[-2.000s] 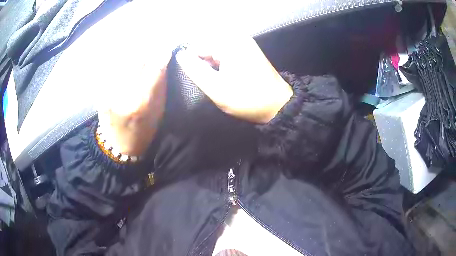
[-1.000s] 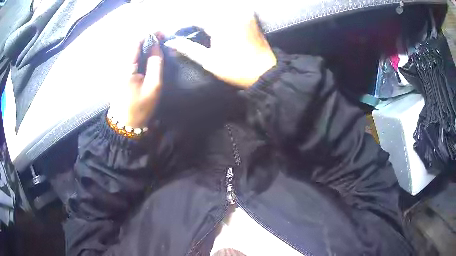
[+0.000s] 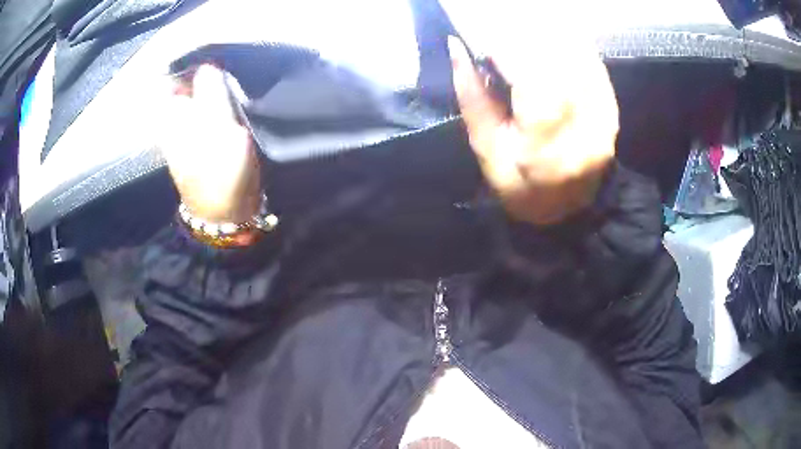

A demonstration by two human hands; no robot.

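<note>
A dark grey fabric panel [image 3: 329, 110] lies spread between my hands at the near edge of the white table, its lower edge pale and blurred. My left hand [image 3: 211, 145], with a bead bracelet at the wrist, holds the panel's left end between thumb and fingers. My right hand [image 3: 544, 123] is at the panel's right end, fingers bent around dark cloth. Both hands are partly washed out by glare, and the right fingertips are hard to make out.
The white table [image 3: 114, 149] has a curved, ridged near edge. Dark cloth pieces [image 3: 105, 53] lie at its upper left. Below the table on the right are a white box [image 3: 710, 294] and a hanging bundle of black strips [image 3: 768, 237]. A dark object shows at the top right corner.
My hands have moved apart, the right one to the right. The dark cloth, bunched between them before, is now spread wide. The view has shifted slightly.
</note>
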